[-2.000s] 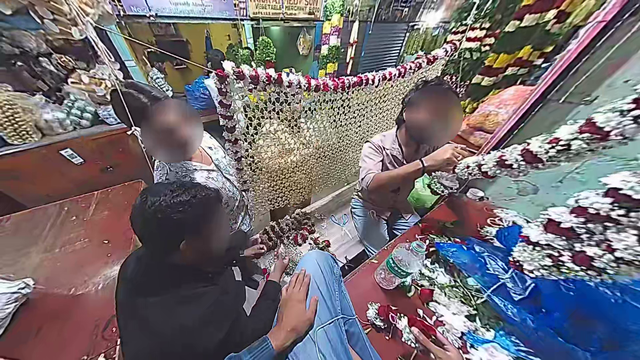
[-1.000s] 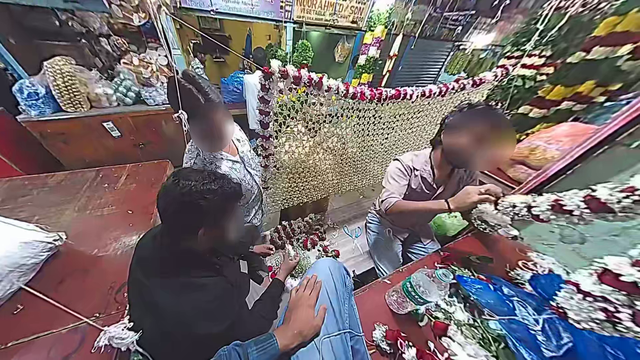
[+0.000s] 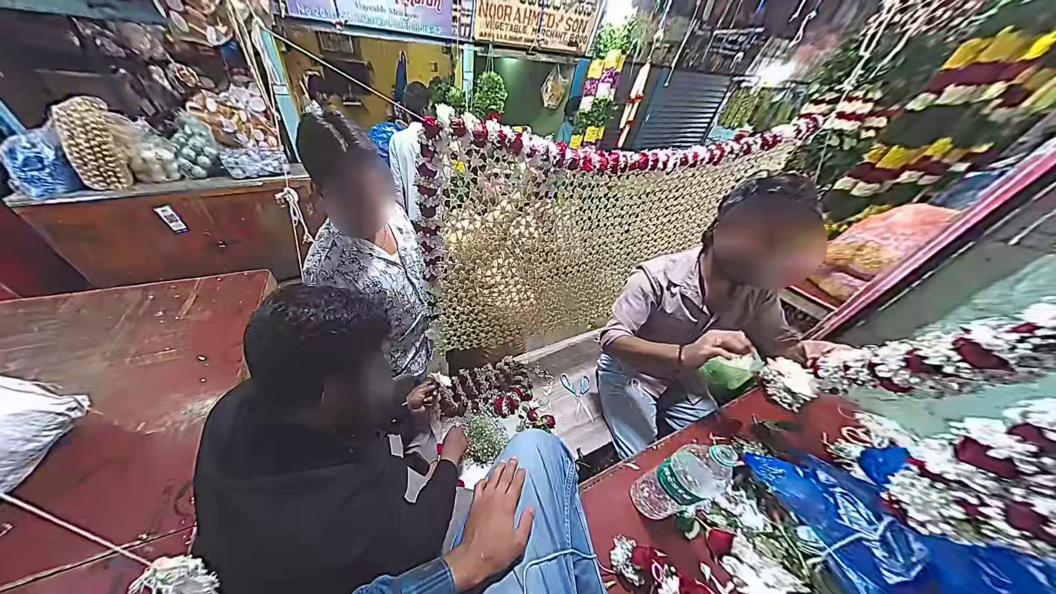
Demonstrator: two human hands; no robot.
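Note:
My left hand [image 3: 495, 524] rests flat, fingers apart, on the knee of my blue jeans [image 3: 549, 503], holding nothing. My right hand is outside the view. A thin white string crosses the jeans near the thigh. To the right on the red table [image 3: 610, 495] lie a clear plastic bottle [image 3: 683, 481] with a green label, red roses [image 3: 719, 542], white blossoms [image 3: 755, 557] and a blue plastic sheet [image 3: 858, 520]. A thick garland of white and dark red flowers [image 3: 949, 363] runs along the right side.
A person in black [image 3: 305, 470] sits close at left, hands at flowers. Another in a patterned shirt [image 3: 371, 280] stands behind. A third [image 3: 660, 305] handles the garland end. Blue-handled scissors [image 3: 575, 385] lie between them. A flower net [image 3: 528, 256] hangs beyond; a white sack [image 3: 37, 429] lies left.
My right hand, at the roses in the oldest frame, has left the view. My left hand stays on the knee. The view has swung somewhat.

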